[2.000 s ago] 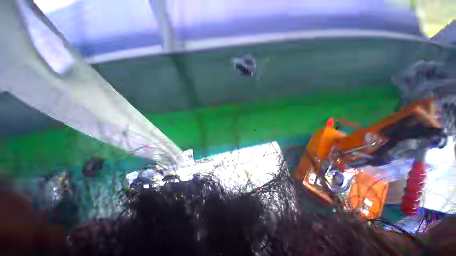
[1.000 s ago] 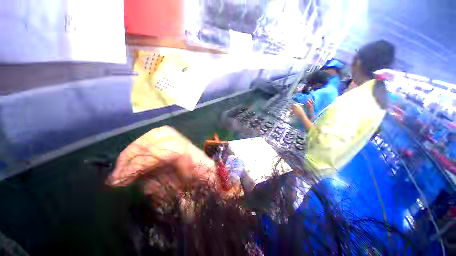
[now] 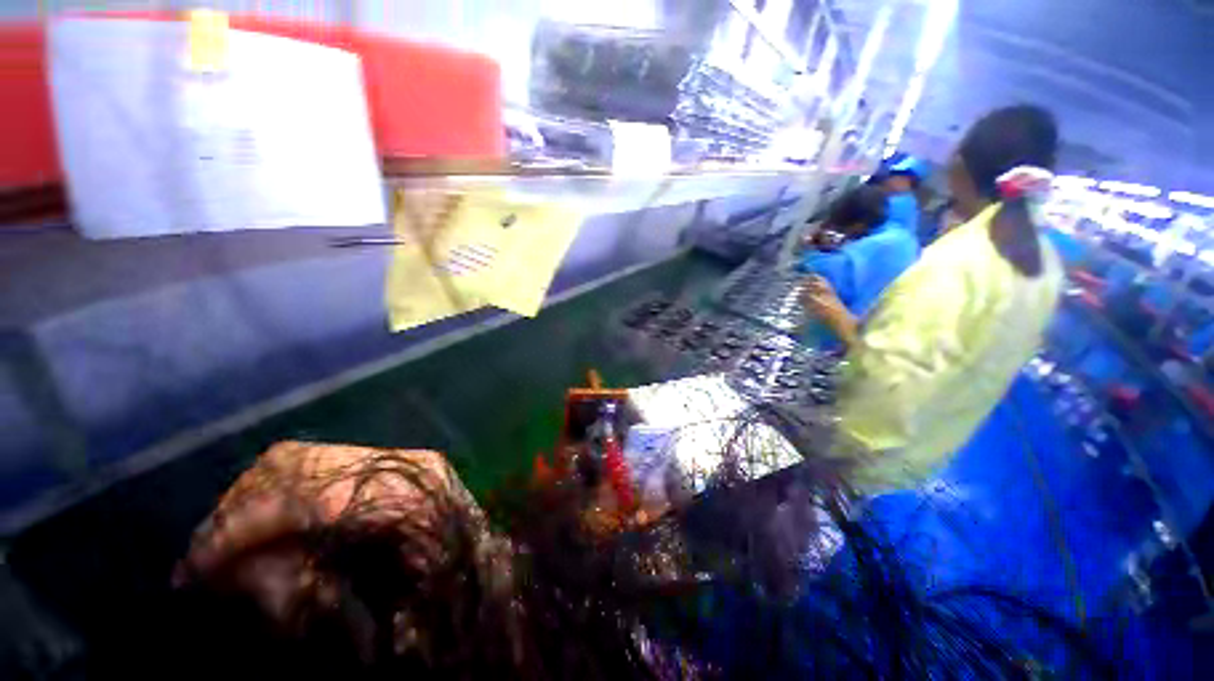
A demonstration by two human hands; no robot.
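One bare hand, apparently my right hand [image 3: 353, 479], shows blurred at the lower left. Its back is up and dark hair strands cover much of it. Its fingertips and anything in them are hidden. My left hand cannot be made out. The orange test fixture [image 3: 595, 395] stands right of the hand, partly behind hair. Its red clamp handle [image 3: 618, 476] is roughly upright. Whether a unit sits in the fixture cannot be seen.
A white box [image 3: 699, 399] stands right of the fixture. Trays with rows of dark units [image 3: 726, 339] lie beyond on the green bench [image 3: 439, 386]. A person in yellow [image 3: 952, 346] is at the right. Yellow papers [image 3: 486, 253] hang at the bench's back.
The view has swung right from the bench to the line and neighbour, then shifted slightly. Since the previous frame, the visible hand sits lower and further left, farther from the red handle.
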